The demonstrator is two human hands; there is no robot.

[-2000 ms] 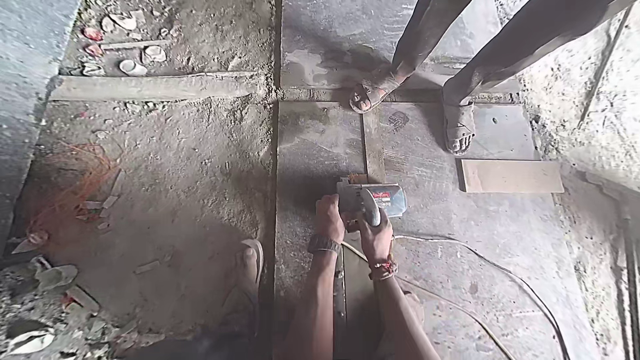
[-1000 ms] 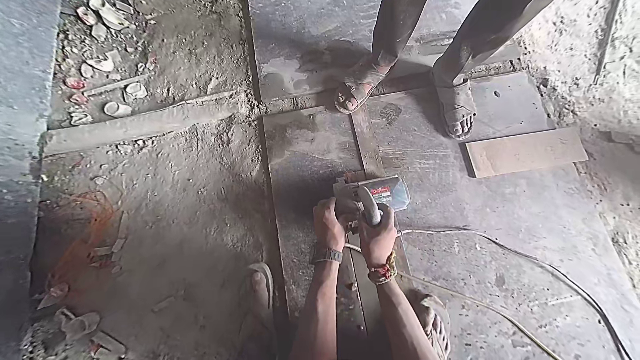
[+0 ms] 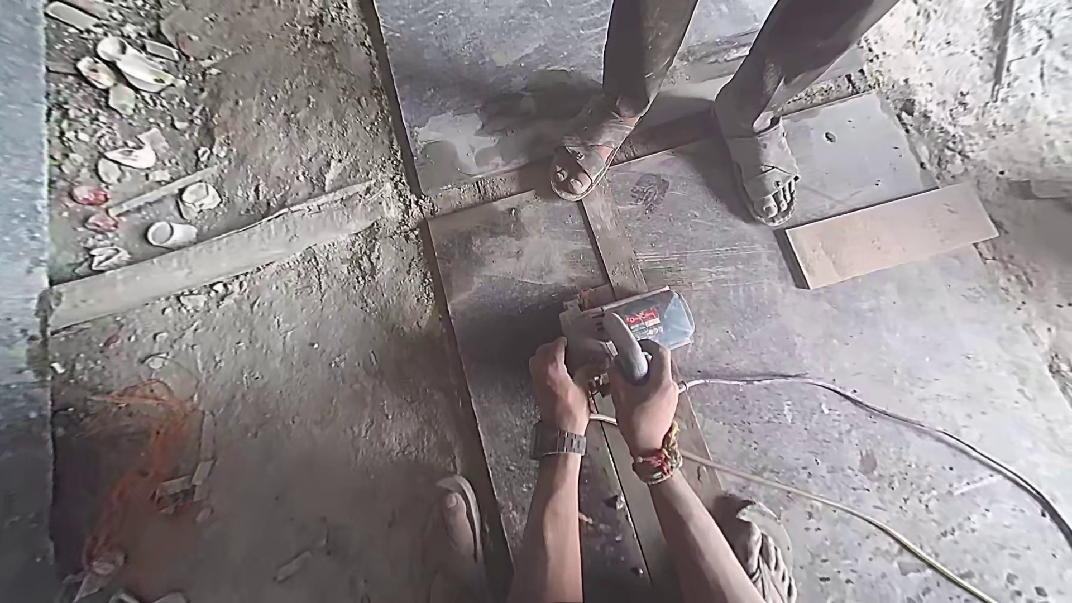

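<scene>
A corded handheld power saw with a grey handle and a blue-grey motor housing rests over a narrow strip that runs along the stone floor slabs. My right hand is closed around its rear handle, with a braided thread band at the wrist. On the saw's left side, my left hand grips the body, a watch strap on that wrist. The blade is hidden beneath the tool. A pale cable leads from near my right hand to the right.
Another person's sandalled feet stand on the slabs just beyond the saw. A flat rectangular board lies at the right. At the left are rough ground, broken cups, a concrete ridge and orange netting. A second cable crosses the slab.
The view has shifted and turned somewhat. Both hands stay on the saw, and the other person's feet remain in about the same place on the slabs.
</scene>
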